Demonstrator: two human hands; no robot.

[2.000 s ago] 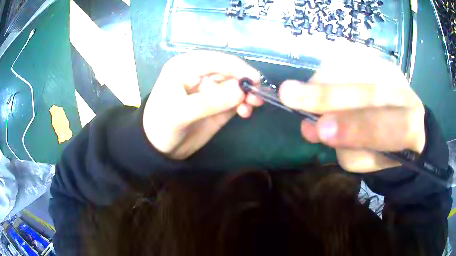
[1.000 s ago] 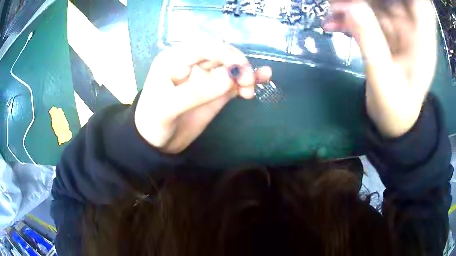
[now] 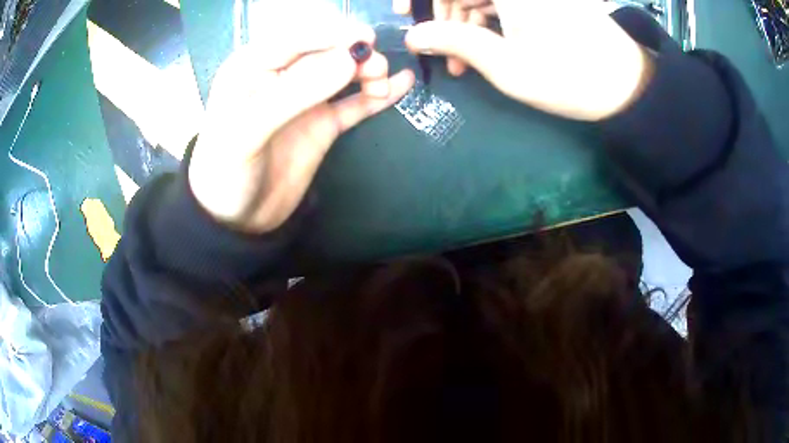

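Observation:
My left hand (image 3: 290,117) pinches a small dark round-ended module (image 3: 360,52) between thumb and fingers, its round end facing up. My right hand (image 3: 536,65) is at the upper middle, partly cut off by the top edge. Its fingers are closed on a dark, narrow tool that looks like tweezers (image 3: 422,12), pointing down towards a small sheet. The tool's tip is hard to make out. The clear sheet with a grid of tiny pale pieces (image 3: 430,114) lies on the green mat below the hands.
A clear tray's right rim (image 3: 689,26) shows at the top. Dark, golden parts (image 3: 772,30) are at the upper right. Hazard tape (image 3: 143,95), a white cable (image 3: 54,203) and an orange-tan scrap (image 3: 100,229) are at left. Crinkled clear plastic (image 3: 43,350) is at lower left. Brown hair covers the bottom middle.
My right hand has left the tray area and come back left, near the sheet, with the dark tool visible again. The view has shifted. My left hand still holds a module, its lower fingers more spread.

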